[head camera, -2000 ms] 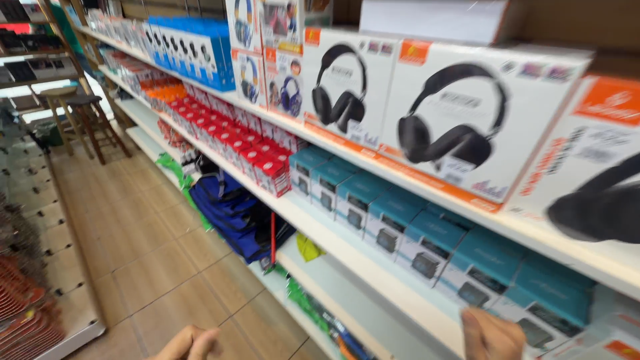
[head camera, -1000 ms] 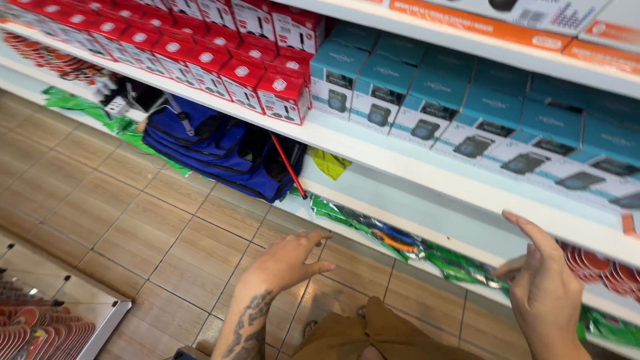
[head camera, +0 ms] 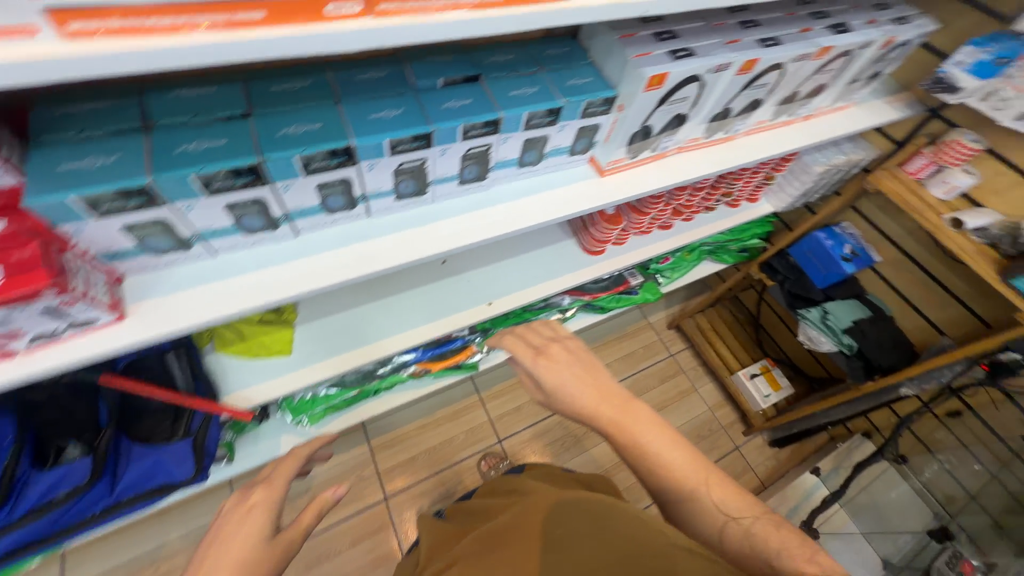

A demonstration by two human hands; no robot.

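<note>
My left hand (head camera: 276, 508) is raised above the tiled floor with fingers apart, holding nothing, just below the lowest shelf and right of the blue fabric bags (head camera: 112, 472). My right hand (head camera: 552, 368) reaches to the front of the lowest shelf, fingertips at the green plastic-wrapped packets (head camera: 616, 296). Whether they touch is unclear; the hand appears to hold nothing. Between my hands lies another packet with orange and blue parts (head camera: 448, 360). A red strap or rod (head camera: 176, 398) lies over the bags, and a yellow-green cloth or bag (head camera: 252, 332) is behind it.
Teal boxes (head camera: 296, 136) and white headphone boxes (head camera: 664, 112) line the shelf above. Red-and-white round packs (head camera: 680, 208) sit lower right. A red box (head camera: 48, 264) is at left. A wooden rack (head camera: 720, 360) with dark clothes and a blue box (head camera: 832, 254) stands at right.
The view has swung right along the shelves. My right hand has come to the front edge by the green packets; my left hand remains raised and apart from the goods.
</note>
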